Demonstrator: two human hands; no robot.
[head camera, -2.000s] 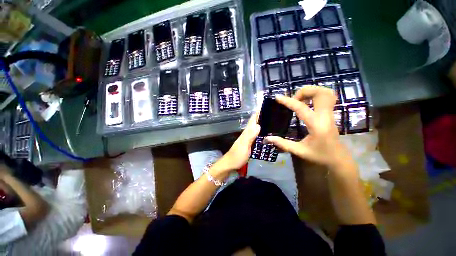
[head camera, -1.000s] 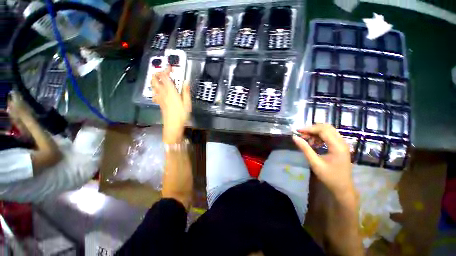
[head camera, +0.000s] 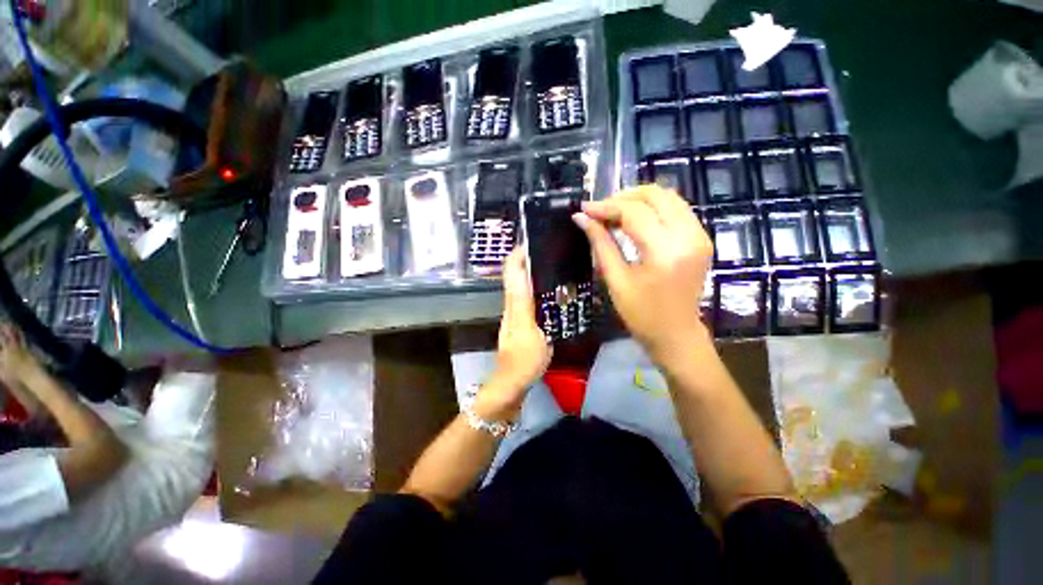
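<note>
My left hand (head camera: 522, 331) holds a black keypad phone (head camera: 558, 257) upright, screen and keys facing up, above the front edge of the phone tray. My right hand (head camera: 654, 257) is at the phone's upper right edge, thumb and forefinger pinched together by the screen; whether something thin is between them cannot be told. The clear phone tray (head camera: 440, 281) holds two rows of phones. Three in the front row at left show white backs (head camera: 361, 226); the others show screens and keys. The lens tray (head camera: 628, 86) to the right holds black-rimmed square lenses (head camera: 787, 235).
A brown box (head camera: 235, 126) with a red light, a black hose and a blue cable (head camera: 101, 265) are at left. A white scrap (head camera: 762, 41) lies on the lens tray; a white roll (head camera: 993, 89) is at right. Cartons with scraps (head camera: 315, 417) are below. A person's arm shows at far left.
My left hand has left the white phone backs and now holds a phone in front. A third white back shows in the front row. My right hand has moved from the lens tray's edge to this phone.
</note>
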